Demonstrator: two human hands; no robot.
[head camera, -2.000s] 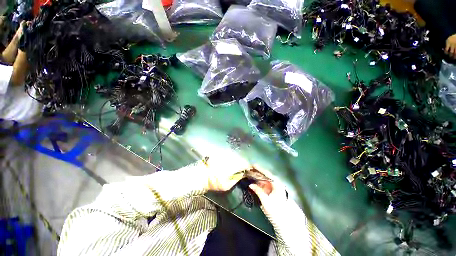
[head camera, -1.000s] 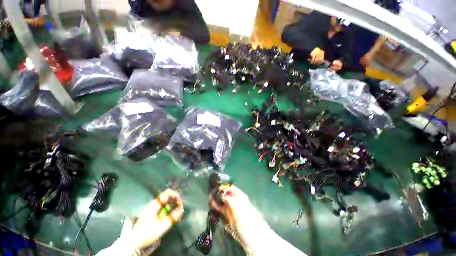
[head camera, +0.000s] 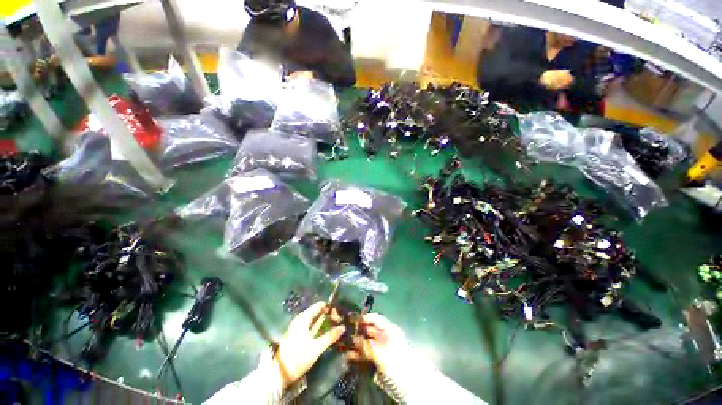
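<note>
My left hand (head camera: 307, 342) and my right hand (head camera: 380, 342) are close together at the bottom centre of the view. A slim shaft (head camera: 333, 293), which looks like a screwdriver's, sticks up from the fingers of my left hand. My right hand holds a small dark unit (head camera: 347, 331), mostly hidden by the fingers. A bundled black cable (head camera: 346, 385) hangs below it. Small screws (head camera: 297, 300) lie in a loose heap just beyond my left hand.
Open bags of black parts (head camera: 348, 225) lie ahead. A pile of cabled boards (head camera: 538, 245) is at right, black cabled units (head camera: 127, 277) at left. One coiled unit (head camera: 204, 304) lies alone. A red bag (head camera: 131, 120) is far left. People stand across the green bench (head camera: 419, 316).
Both hands were further apart a second ago; now they have come together at the dark unit. The shaft now shows upright at my left hand. The view has shifted.
</note>
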